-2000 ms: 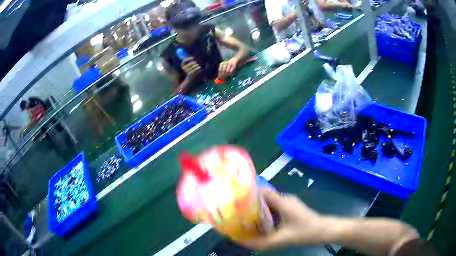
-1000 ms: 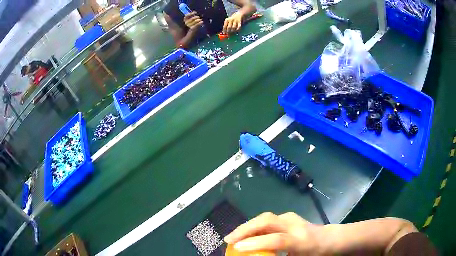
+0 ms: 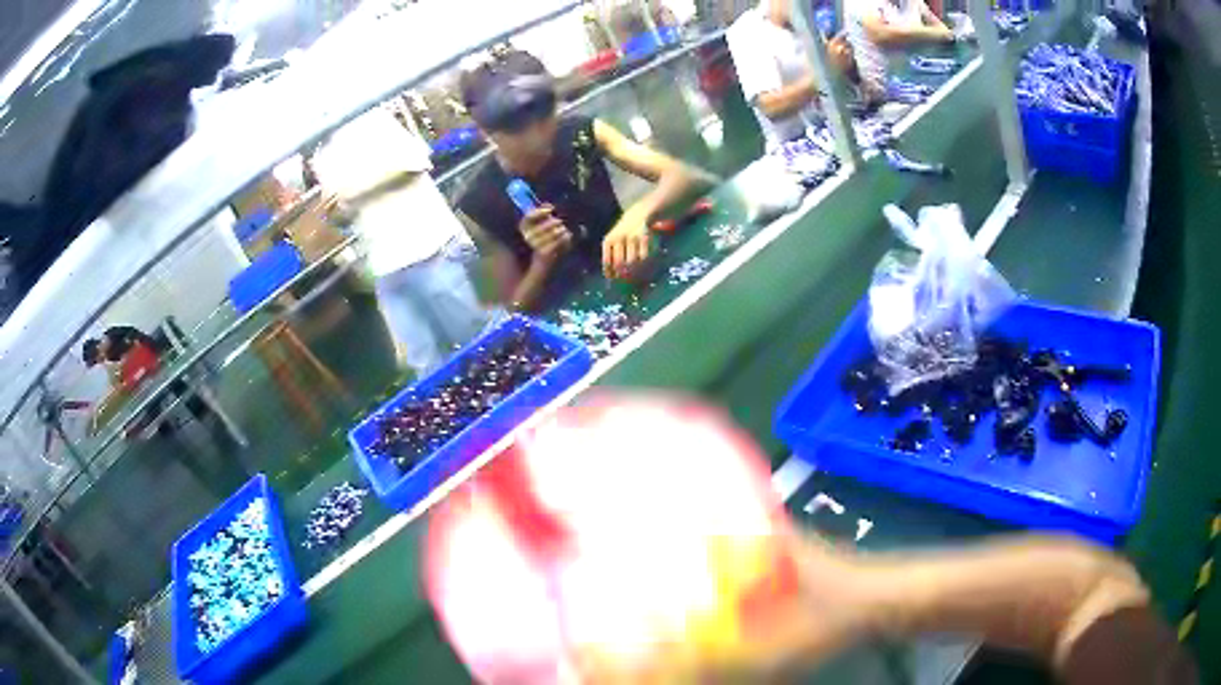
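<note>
My right hand (image 3: pixel 830 596), blurred and reaching in from the lower right, is shut on a round pink, white and yellow-orange item (image 3: pixel 609 535), which looks like a cup with a red straw. It is raised close to the camera at lower centre, above the belt and bench edge. Its lower part and most of my fingers are blurred or hidden. My left hand is not in view. The cup covers the bench area in front of me.
A blue bin (image 3: pixel 957 498) of black parts with a clear bag (image 3: pixel 931 301) is at right. White scraps (image 3: pixel 824 505) lie beside it. Across the green belt (image 3: pixel 730 351) are blue bins (image 3: pixel 469 468) (image 3: pixel 238 656) of small parts and a seated person (image 3: pixel 542 201) holding a blue tool.
My right hand and the cup have risen from the bottom edge towards the camera, hiding the blue screwdriver and screw tray. The view has tilted up, and a standing person now shows behind the seated one.
</note>
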